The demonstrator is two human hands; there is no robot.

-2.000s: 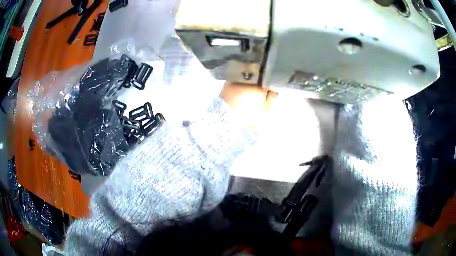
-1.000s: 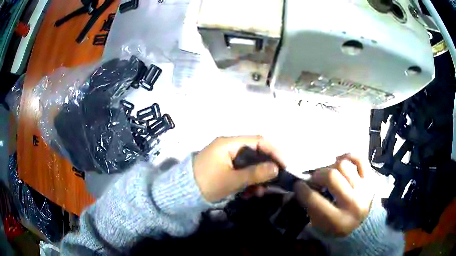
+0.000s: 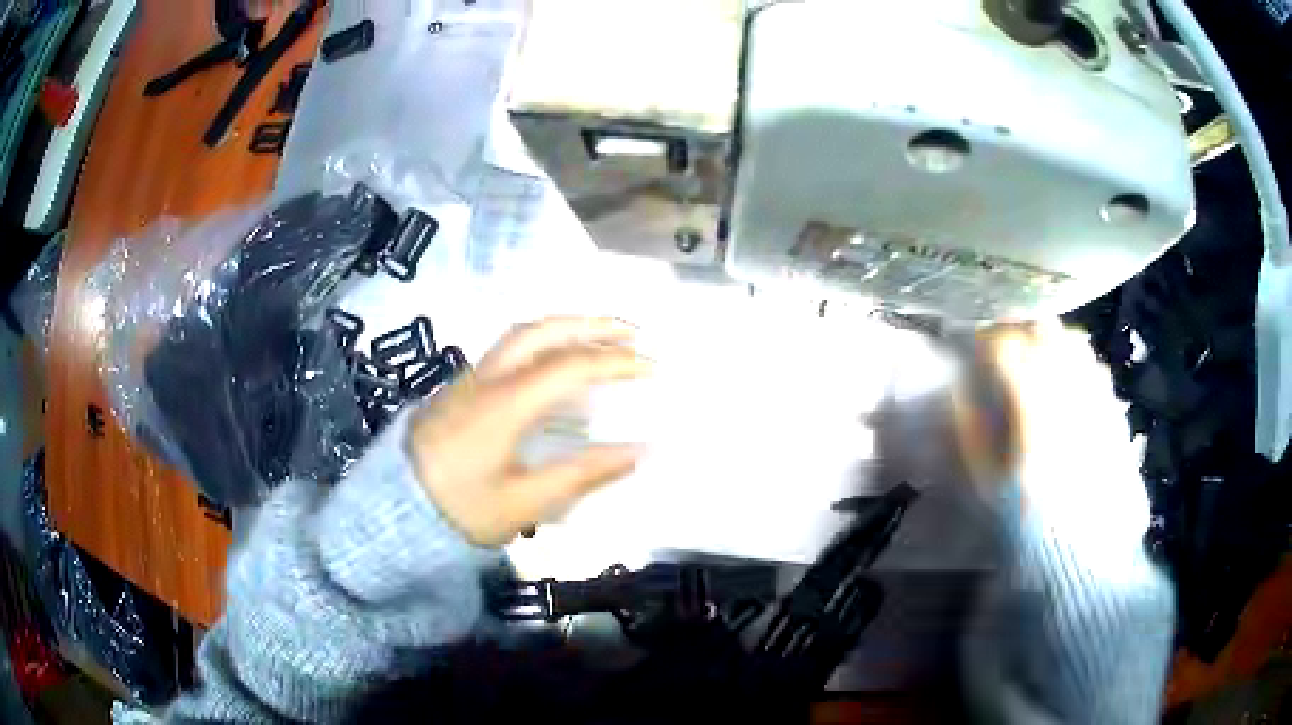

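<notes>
My left hand (image 3: 531, 425) is over the bright machine bed (image 3: 737, 467), thumb and fingers apart, with nothing seen in it. My right hand (image 3: 1003, 397) is at the right, below the machine head, blurred and overexposed; whether it holds something cannot be told. Black straps with buckles (image 3: 836, 581) lie at the bed's near edge, and another strap with a buckle (image 3: 567, 595) lies just left of them. Loose black slides (image 3: 411, 350) lie left of my left hand, beside the clear plastic bag (image 3: 248, 354).
The off-white sewing machine head (image 3: 907, 170) overhangs the bed at the upper right. A dark strap heap (image 3: 1204, 368) lies at far right. A long dark crossed object (image 3: 255, 64) and a few slides are on the orange wooden table (image 3: 128, 524) at left.
My hands were together on a black strap piece one second ago. They have now parted, the left moving left and opening, the right moving up and right. A strap with a buckle now shows at the near edge.
</notes>
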